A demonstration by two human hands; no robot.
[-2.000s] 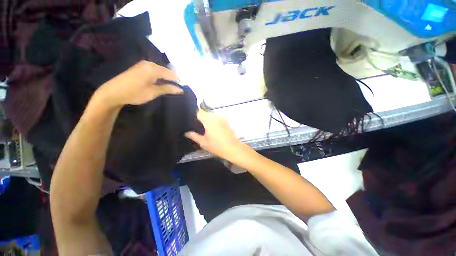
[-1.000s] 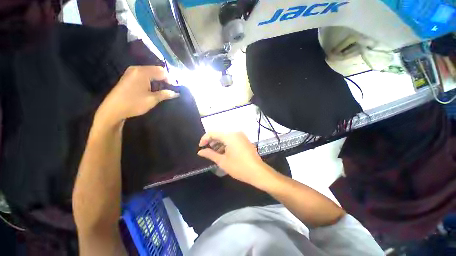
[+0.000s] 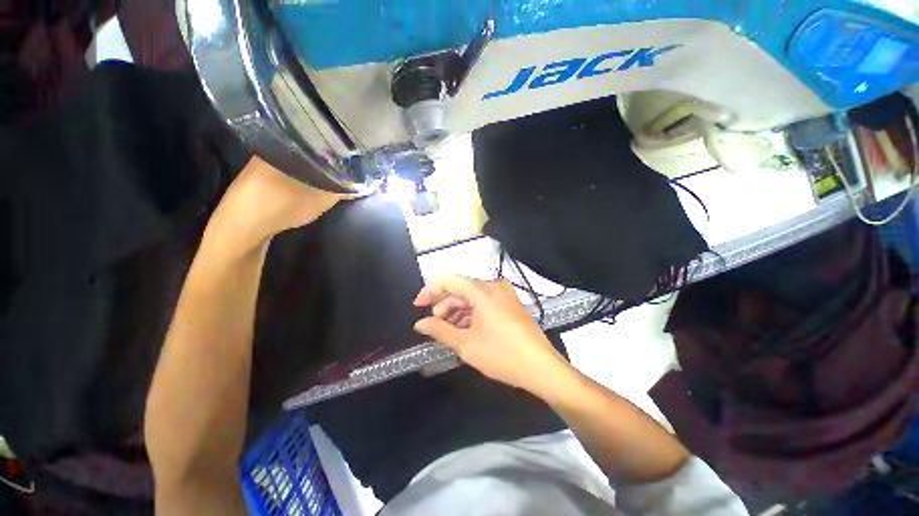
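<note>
Black fabric (image 3: 338, 287) lies on the table left of the needle area, its right edge running from the bright lamp towards the front. My left hand (image 3: 287, 197) lies on it near the needle; its fingertips are hidden behind the machine head, so its grip cannot be told. My right hand (image 3: 469, 317) is at the fabric's right edge near the table front, fingers curled, with no cloth clearly visible between them. The white and blue sewing machine (image 3: 564, 71), marked JACK, stands above. Lamp glare hides the needle and presser foot.
A black cloth piece (image 3: 584, 197) with loose threads lies under the machine arm. White cloth (image 3: 695, 136) is behind it. A measuring strip (image 3: 383, 371) runs along the table's front edge. A blue crate (image 3: 290, 474) is below left. Maroon fabric (image 3: 806, 353) is heaped at right.
The view has shifted closer to the machine. The black fabric now lies flatter, its edge reaching the needle area. My left hand has gone partly behind the machine head; my right hand has moved nearer the front edge.
</note>
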